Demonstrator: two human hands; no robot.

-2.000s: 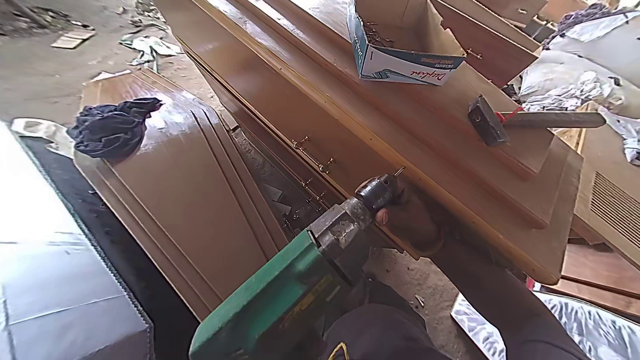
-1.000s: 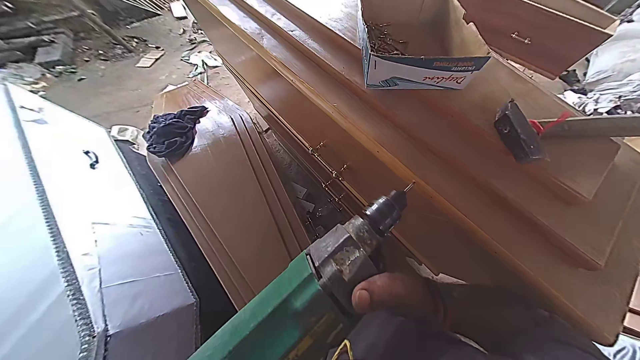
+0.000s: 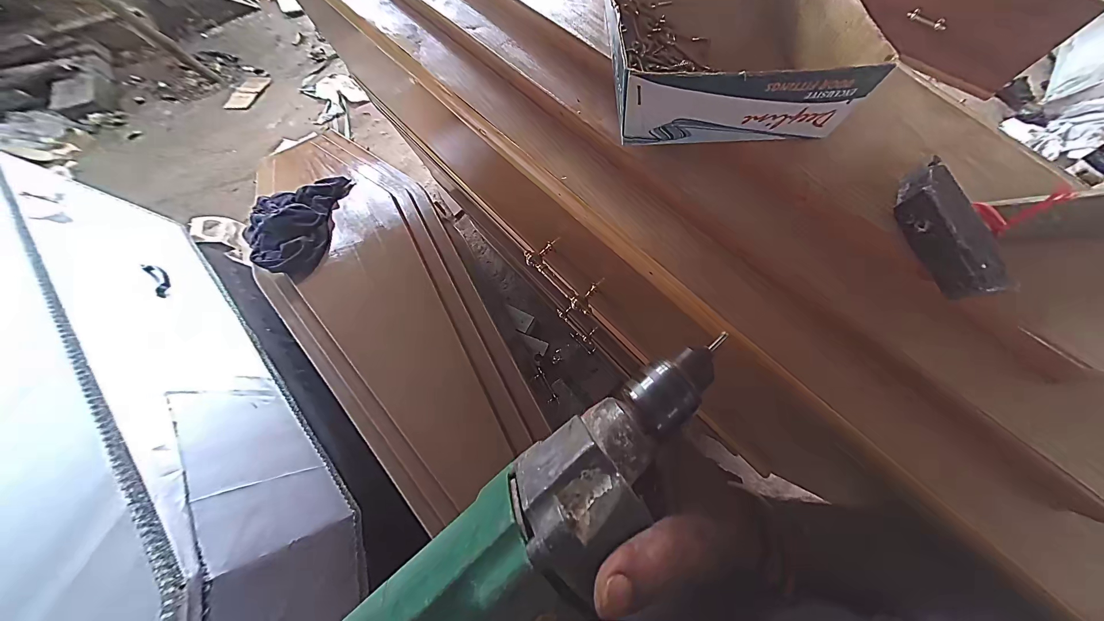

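A green power drill with a worn metal gear housing comes in from the bottom edge. Its chuck and thin bit point up and right, close to the side of a varnished wooden coffin. My right hand holds the front of the drill, with the thumb against the housing; most of its fingers are in shadow or hidden. My left hand is out of view. Metal handle fittings stick out along the coffin's side, left of the bit.
On the coffin lid stand an open cardboard box of screws or small fittings and a hammer with a dark head. A smaller brown coffin bears a dark cloth. A white covered coffin is at left.
My right hand has moved back from around the chuck to the drill's front housing. The view has shifted and come closer to the coffin lid.
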